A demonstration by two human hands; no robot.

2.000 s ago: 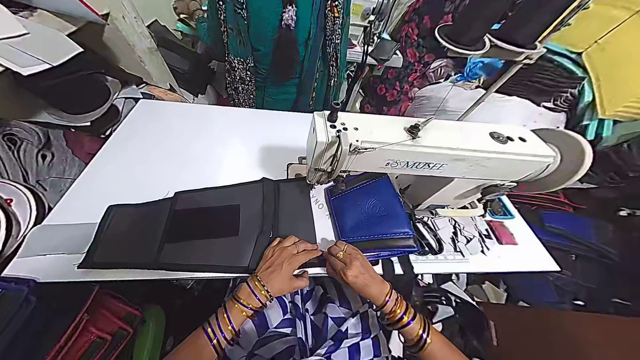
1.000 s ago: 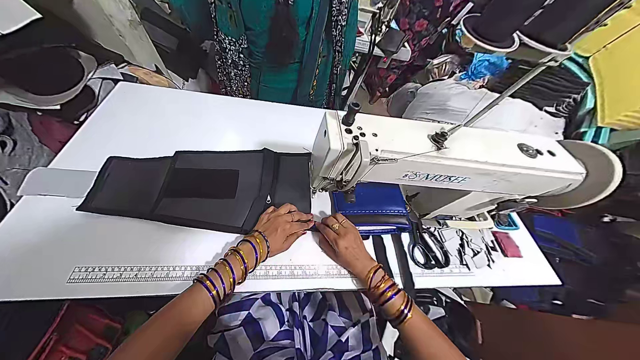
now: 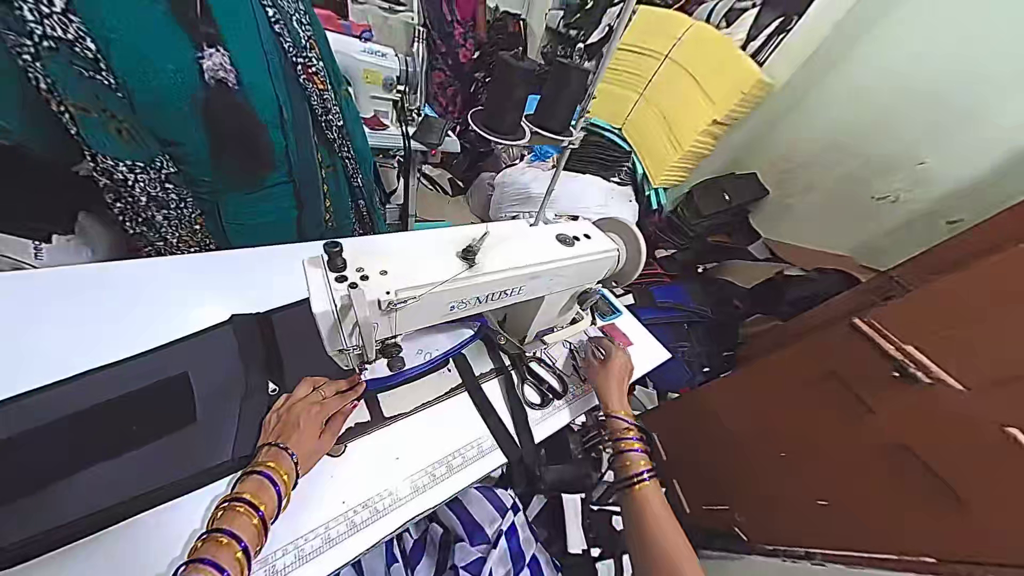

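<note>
My left hand [image 3: 312, 416] lies at the needle of a white sewing machine [image 3: 472, 280], its fingertips pressing the near end of a blue-edged piece [image 3: 424, 370]. A long black fabric panel [image 3: 136, 424] with a zip pull stretches to the left, beside that hand. My right hand [image 3: 606, 364] reaches down among small black and white scraps at the table's right end, fingers bent; whether it holds anything is hidden. Black-handled scissors [image 3: 542, 382] lie just left of my right hand. Black straps [image 3: 488, 408] hang over the near table edge.
A paper ruler strip [image 3: 384, 512] runs along the front edge of the white table [image 3: 200, 280]. Black thread cones [image 3: 506, 96] stand behind the machine. Across the table is a person in teal clothing [image 3: 264, 160]. Yellow stacked sheets [image 3: 680, 88] and a brown wooden surface [image 3: 864, 432] are further right.
My right hand has left the spot beside my left hand and moved right to the scraps. The blue piece now lies differently under the machine. The view has swung right.
</note>
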